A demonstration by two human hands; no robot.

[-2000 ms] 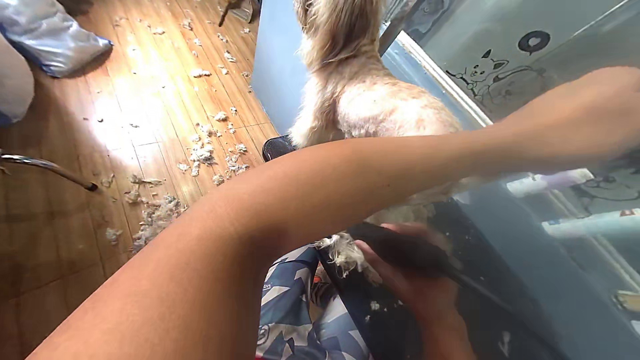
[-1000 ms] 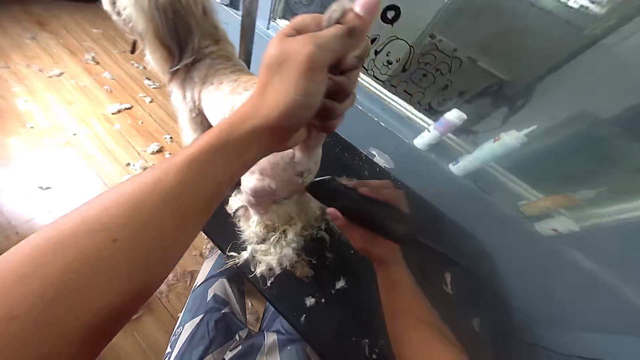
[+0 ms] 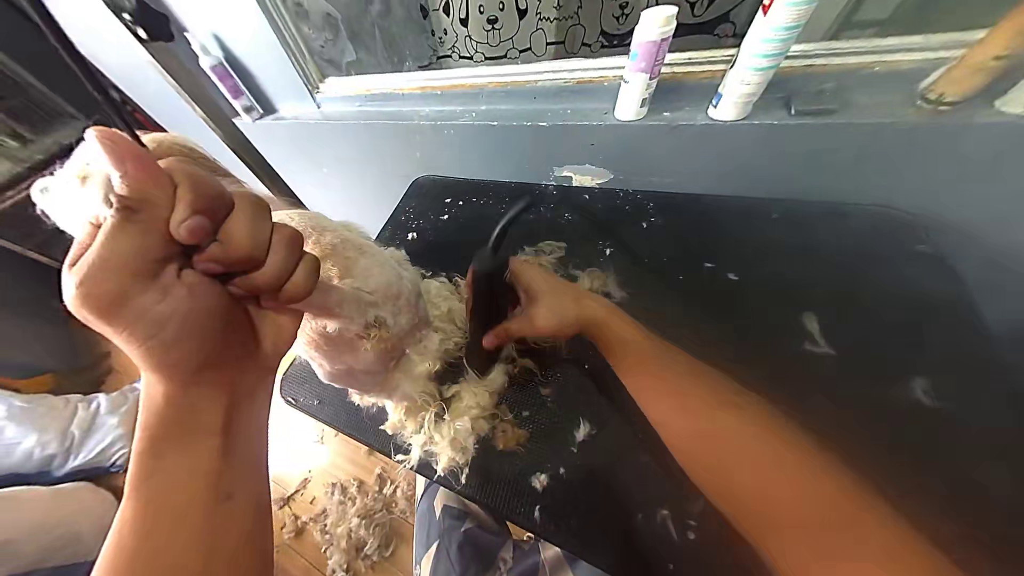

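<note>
My left hand (image 3: 192, 264), raised at the left, is closed around a dog's hind leg, whose furry paw (image 3: 72, 188) pokes out past the thumb. Behind it the dog's closely clipped hindquarters (image 3: 360, 304) rest on a black grooming table (image 3: 720, 320); its head is out of sight. My right hand (image 3: 544, 308) grips a black corded hair clipper (image 3: 488, 308) just right of the rump. The clipper's lower end is among the cut cream fur (image 3: 456, 408) on the table, and its cord curves up toward the back.
On the window sill (image 3: 544, 100) stand a white and purple bottle (image 3: 646, 64) and a white canister with stripes (image 3: 760, 60). Another bottle (image 3: 224, 80) stands at the upper left. A dark post (image 3: 216, 120) rises beside the dog. Cut fur (image 3: 360, 516) lies on the wooden floor.
The view has swung toward the window and table. My left hand held the leg up one second ago too. The clipper, earlier beside the rump, is now lower among the cut fur.
</note>
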